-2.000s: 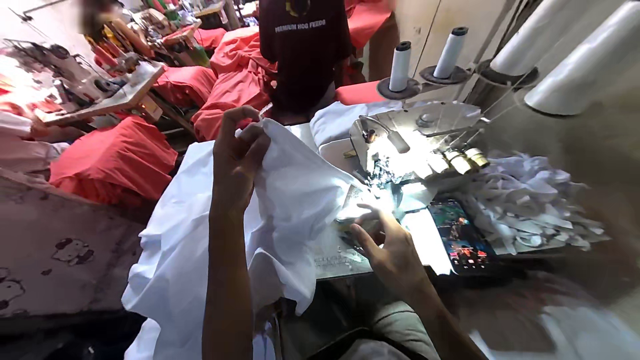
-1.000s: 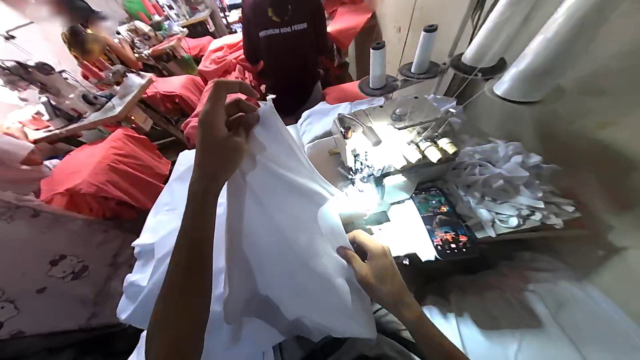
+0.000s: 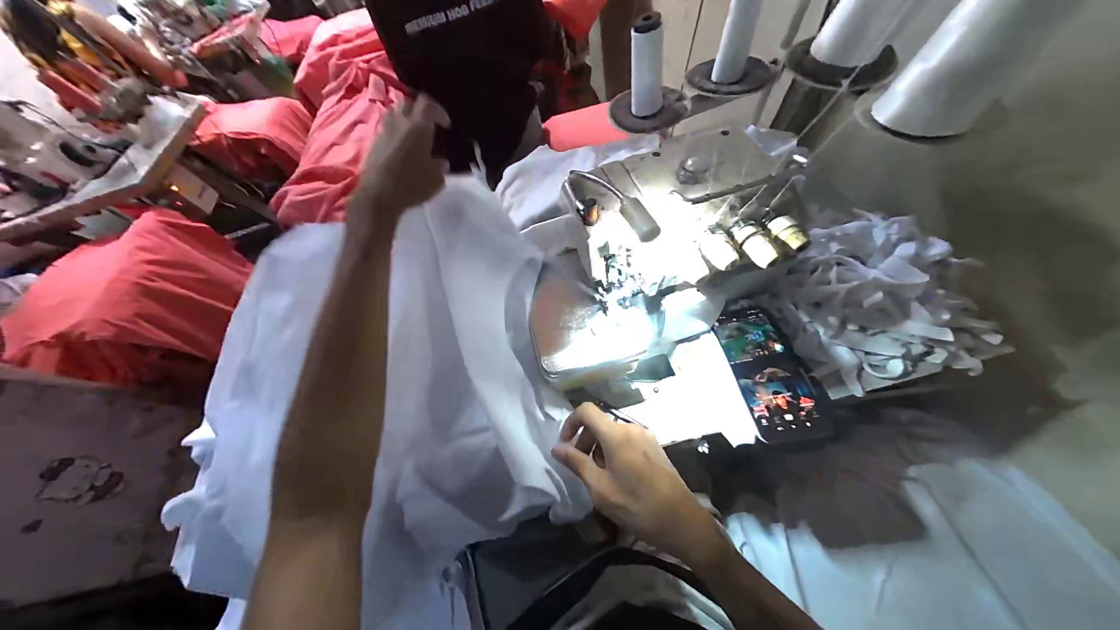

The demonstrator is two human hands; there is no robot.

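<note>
My left hand [image 3: 407, 153], blurred, is raised at the far end of a white fabric piece [image 3: 455, 350] and closed on its top edge. The fabric hangs from it down over the table's left side. Low at the fabric's right edge is my right hand [image 3: 617, 468], thumb and forefinger bent together; whether they pinch the cloth is unclear. Beyond it stands an overlock sewing machine [image 3: 700, 201], its needle area brightly lit by a small gooseneck lamp [image 3: 637, 217]. No fabric lies under the needle area that I can make out.
A smartphone [image 3: 774, 376] with a lit screen lies right of the machine, near a heap of white fabric trimmings [image 3: 884, 297]. White thread cones [image 3: 647, 70] stand behind. Red fabric piles [image 3: 122, 297] and another sewing table [image 3: 114, 175] are at left. A person in a dark shirt [image 3: 464, 70] stands ahead.
The white fabric has come away from the lit needle area, where my right hand was two seconds ago. My right hand has moved toward me. The view has shifted closer to the machine.
</note>
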